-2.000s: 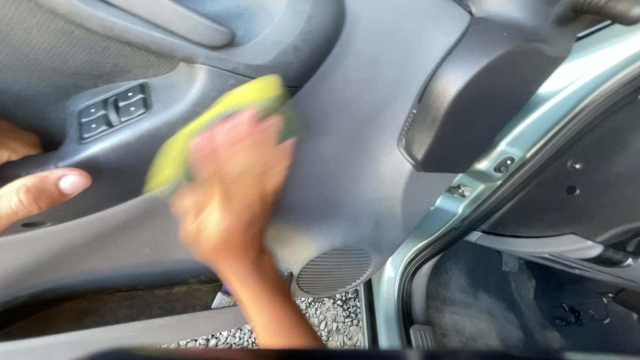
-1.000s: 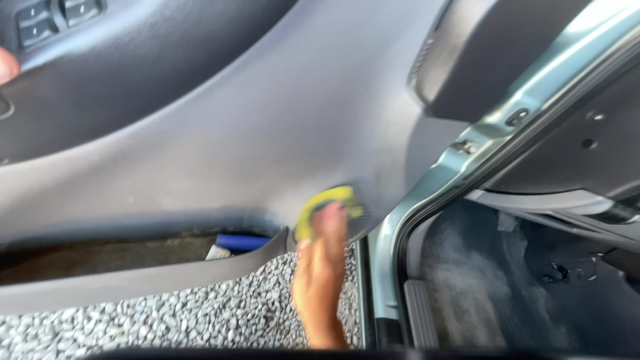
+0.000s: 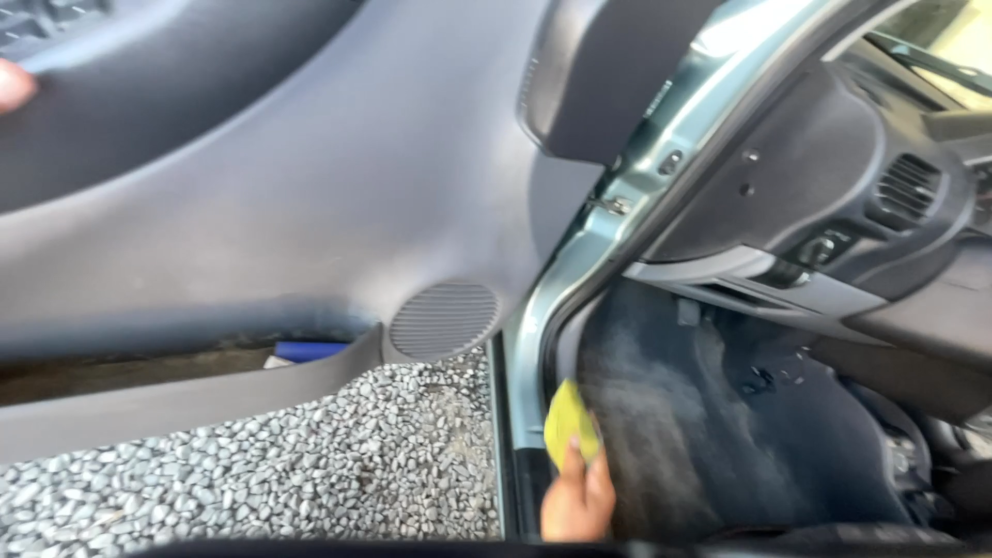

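Note:
My right hand (image 3: 577, 500) grips a yellow cloth or sponge (image 3: 572, 428) at the door sill, beside the rubber seal of the car's door opening. Whether the yellow item touches the frame I cannot tell. At the far left edge only a fingertip of my left hand (image 3: 14, 87) shows, by the armrest of the open door's grey plastic panel (image 3: 372, 209), below the window switches (image 3: 35, 27). The rest of that hand is out of view. A ribbed speaker grille (image 3: 444, 320) sits at the panel's lower corner.
The door pocket (image 3: 155, 376) holds a blue object (image 3: 310, 351). Gravel (image 3: 271, 473) lies under the door. To the right are the green metal door pillar (image 3: 535, 349), the dark footwell carpet (image 3: 666, 418) and the dashboard with its air vent (image 3: 908, 190).
My right hand has moved with the yellow item from the upper door panel, down over the speaker grille, then right to the door opening. The view has shifted to the right.

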